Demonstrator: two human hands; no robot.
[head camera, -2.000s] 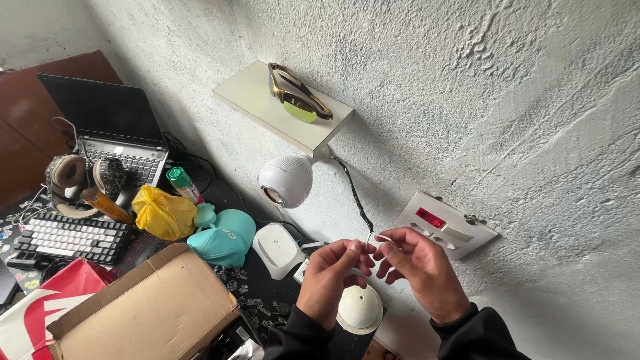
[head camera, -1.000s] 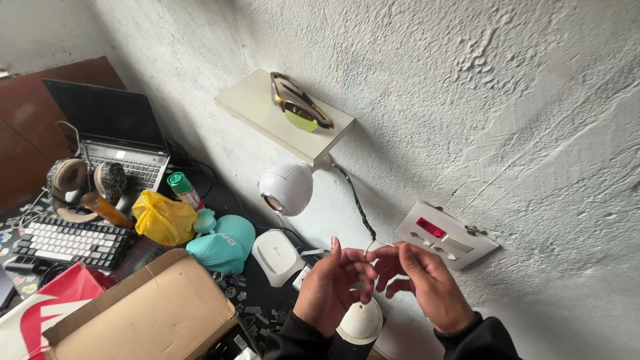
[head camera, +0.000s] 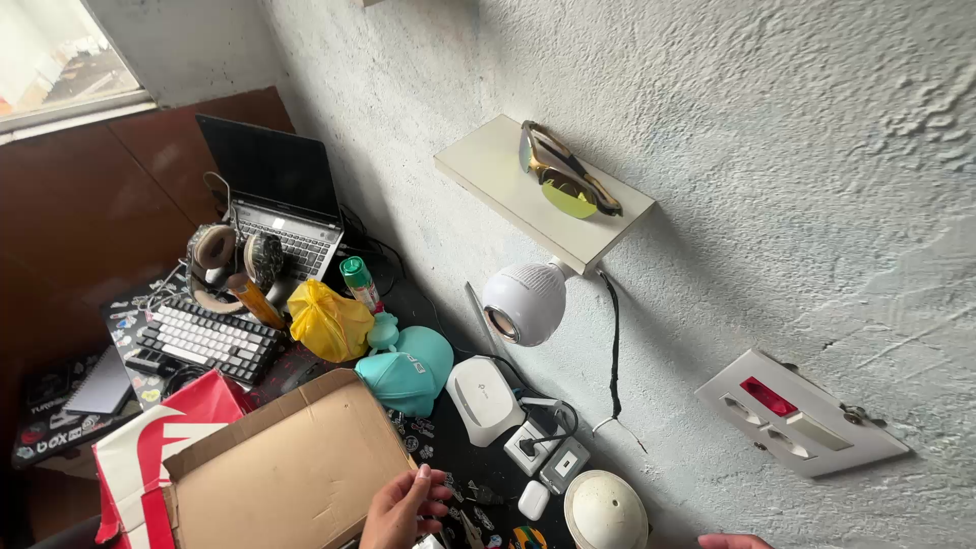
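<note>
My left hand (head camera: 408, 507) is at the bottom edge, fingers loosely curled beside the cardboard box (head camera: 290, 473), with nothing seen in it. Only the fingertips of my right hand (head camera: 733, 541) show at the bottom right; the rest is cut off. From under the small wall shelf (head camera: 488, 179) hangs a black-taped cable (head camera: 614, 343), its thin wire ends (head camera: 621, 425) spread apart and touched by neither hand. A white bulb-shaped camera (head camera: 526, 303) is mounted below the shelf. At right, a white wall plate (head camera: 801, 415) with sockets and a red part sits on the wall.
Sunglasses (head camera: 568, 179) lie on the shelf. The desk holds an open laptop (head camera: 274, 175), headphones (head camera: 263, 259), a keyboard (head camera: 210, 343), a yellow bag (head camera: 329, 320), a turquoise cap (head camera: 408, 370), a white router (head camera: 484, 400), plug adapters (head camera: 534, 450), pliers (head camera: 471, 530) and a white dome (head camera: 606, 511).
Both hands were together at the wire ends below the shelf; they have let go and moved apart, down to the bottom edge. The view has shifted left.
</note>
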